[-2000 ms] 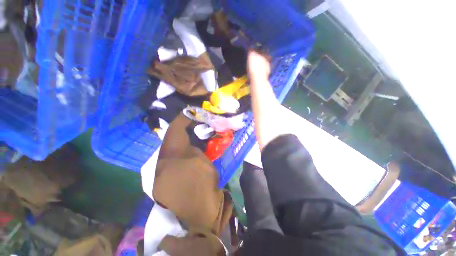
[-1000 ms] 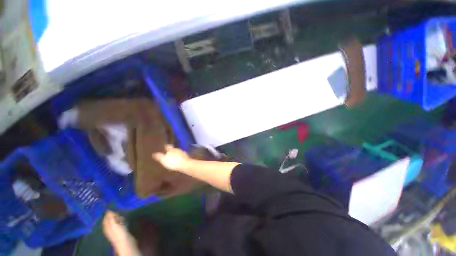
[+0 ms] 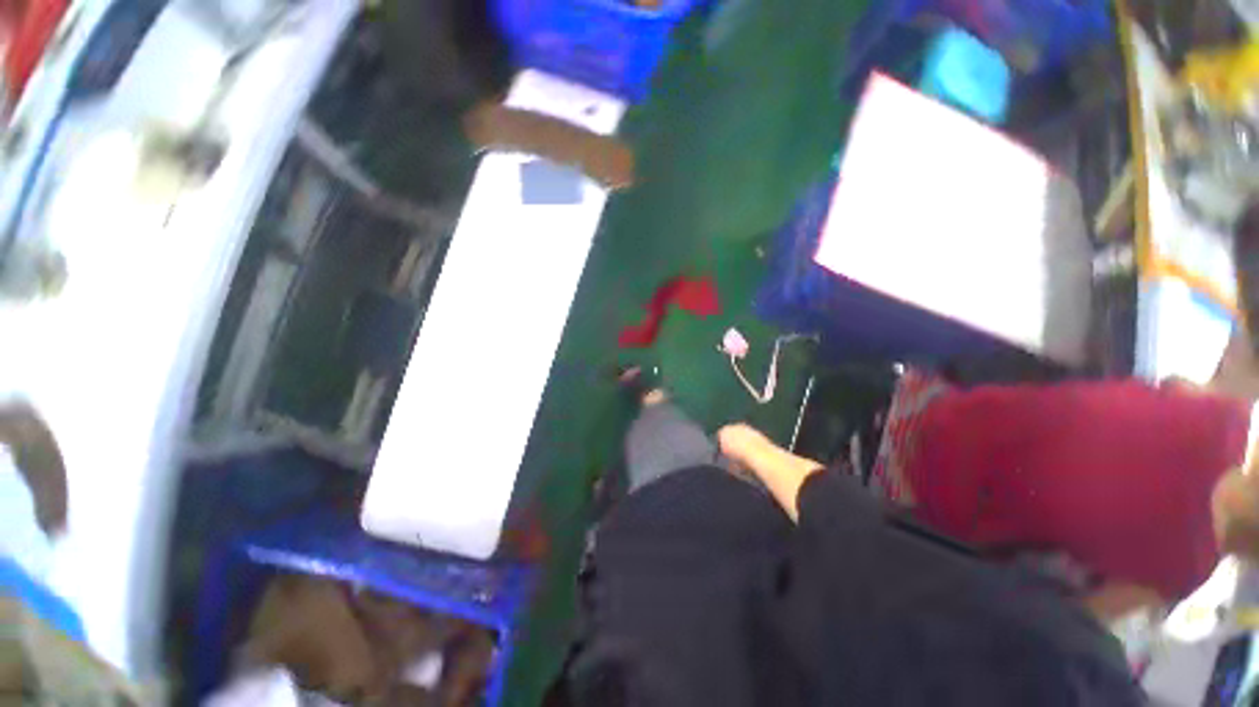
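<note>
My right hand (image 3: 746, 445) is small and blurred, low in front of my dark clothing. Its fingers are not clear and I see no cloth in it. My left hand is not in view. Nearest me on the left is a long white bench (image 3: 463, 366) with a brown curved piece (image 3: 550, 144) across its far end. A blue crate (image 3: 373, 575) at the near end of the bench holds brown garment pieces (image 3: 315, 638) and some white pieces.
A white table (image 3: 131, 345) runs along the left. A white board (image 3: 946, 221) lies on a dark blue crate at the right. A person in a red top (image 3: 1077, 477) is close on my right. Red scraps (image 3: 672, 307) lie on the green floor.
The view has turned away from the crates, which now show only at the lower left. My right hand has left the brown cloth. My left hand has gone out of view.
</note>
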